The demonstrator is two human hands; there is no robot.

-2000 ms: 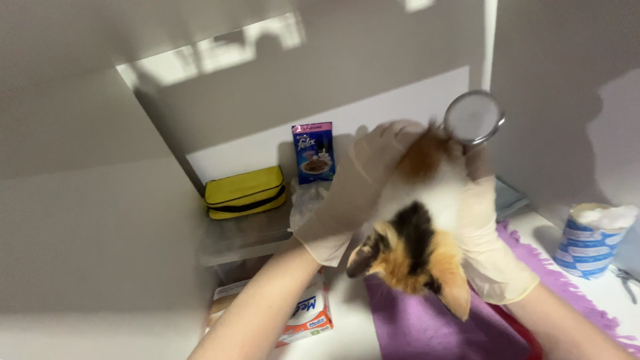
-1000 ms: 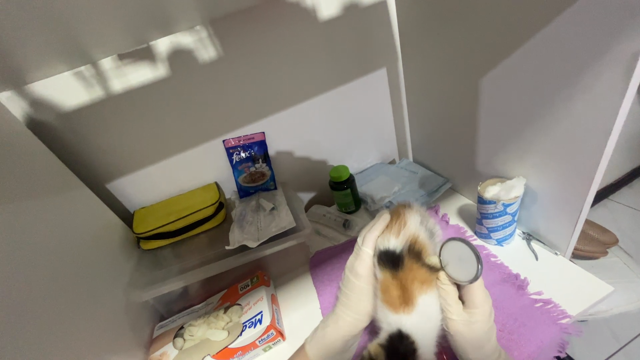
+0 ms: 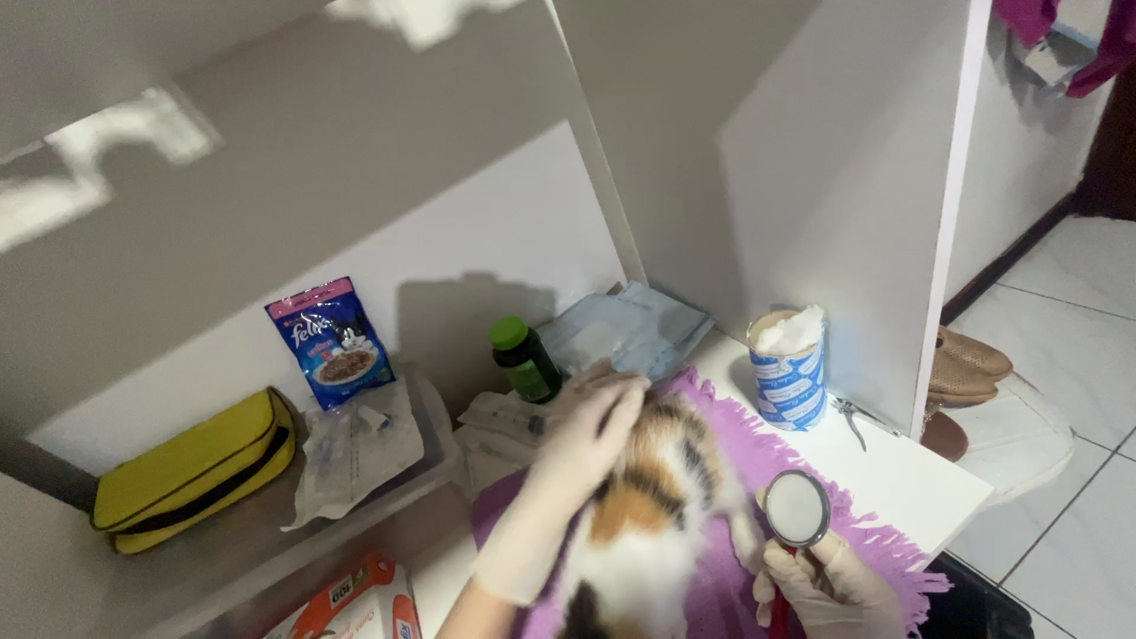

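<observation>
A calico kitten (image 3: 652,519) lies or stands on a purple fringed cloth (image 3: 728,586), facing away, its head mostly hidden. My gloved left hand (image 3: 586,435) rests over the kitten's head and neck, fingers together. At the lower right, my gloved right hand (image 3: 825,577) grips a stethoscope by its red tube, close under the round chest piece (image 3: 797,508). The chest piece is raised beside the kitten's foreleg, with its pale disc facing the camera.
Behind are a green-capped bottle (image 3: 525,359), pale blue pads (image 3: 626,328), a Felix pouch (image 3: 330,342), a syringe packet (image 3: 359,448) and a yellow zip case (image 3: 195,470). A cotton-filled can (image 3: 788,373) and metal clippers (image 3: 856,417) are at right; a glove box (image 3: 355,608) sits lower left.
The kitten, held up in both hands two seconds ago, is down on the purple cloth. My left hand has moved from its side to its head; my right hand has moved away with the stethoscope.
</observation>
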